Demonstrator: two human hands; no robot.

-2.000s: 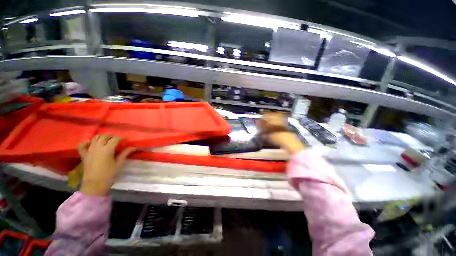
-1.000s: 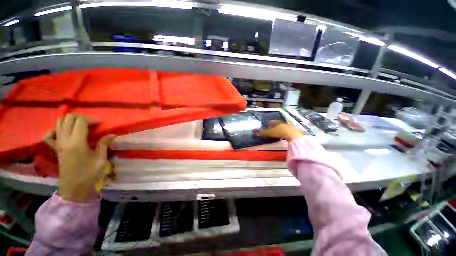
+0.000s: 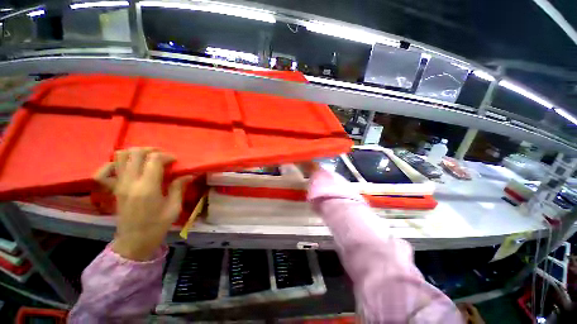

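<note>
A large red foam tray (image 3: pixel 183 126) is held raised and tilted over the left of the shelf. My left hand (image 3: pixel 142 190) grips its near edge. My right hand (image 3: pixel 308 168) is mostly hidden under the tray's right end, so its hold cannot be told. It reaches into a white foam tray (image 3: pixel 405 187) that holds dark tablets. One glossy tablet (image 3: pixel 379 166) lies in the right slot. The white tray rests on a stack of white and red trays (image 3: pixel 253 207).
Below the shelf, a white tray (image 3: pixel 223 300) holds three tablets with text lines. A yellow tag (image 3: pixel 193 218) hangs by the stack. A bottle (image 3: pixel 438 150) and a pink-red item (image 3: pixel 454 168) stand at right. A metal rail (image 3: pixel 354 95) crosses above.
My left hand has kept hold of the red tray, which now covers more of the white tray. My right hand has moved from the right slot leftward under the red tray. The view has shifted.
</note>
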